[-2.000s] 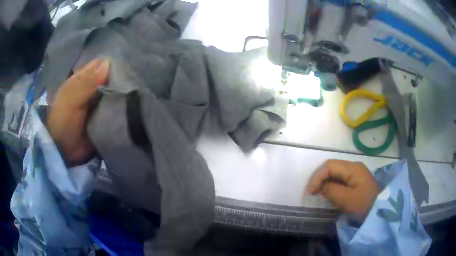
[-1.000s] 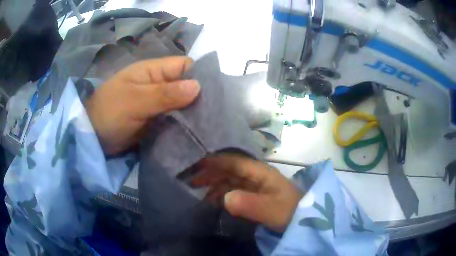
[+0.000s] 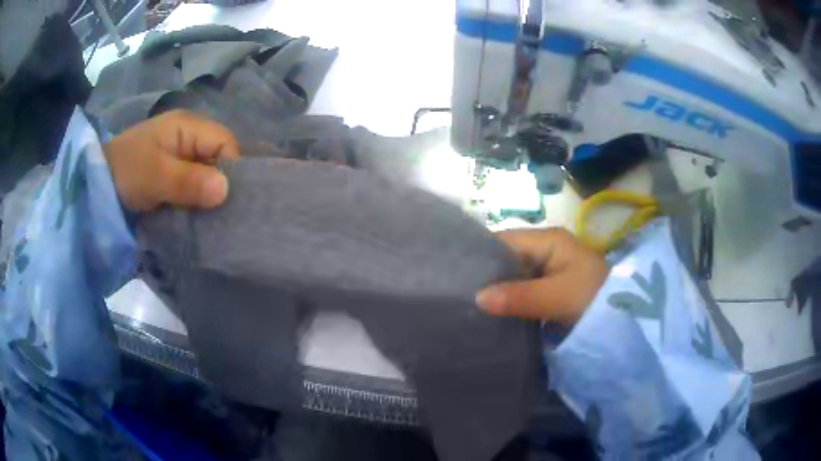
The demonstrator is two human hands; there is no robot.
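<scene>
A grey fabric piece (image 3: 342,225) is stretched out between my two hands in front of the sewing machine, with two parts hanging down over the table's front edge. My left hand (image 3: 171,162) pinches its left end between thumb and fingers. My right hand (image 3: 549,275) pinches its right end, just below and right of the needle area (image 3: 504,194). More grey cloth shows behind the held piece and reaches towards the needle area. Whether it is joined to the held piece is hidden.
A heap of grey cloth (image 3: 216,76) lies at the back left. The white machine head (image 3: 684,108) stands right. A yellow scissors handle (image 3: 617,216) lies behind my right sleeve. A measuring scale (image 3: 360,402) runs along the front edge. Blue material shows below left.
Both hands have come to the cloth and moved apart, spreading the grey piece wide between them. The right hand has left the bare table. The view has shifted, and the green scissors handle is now covered.
</scene>
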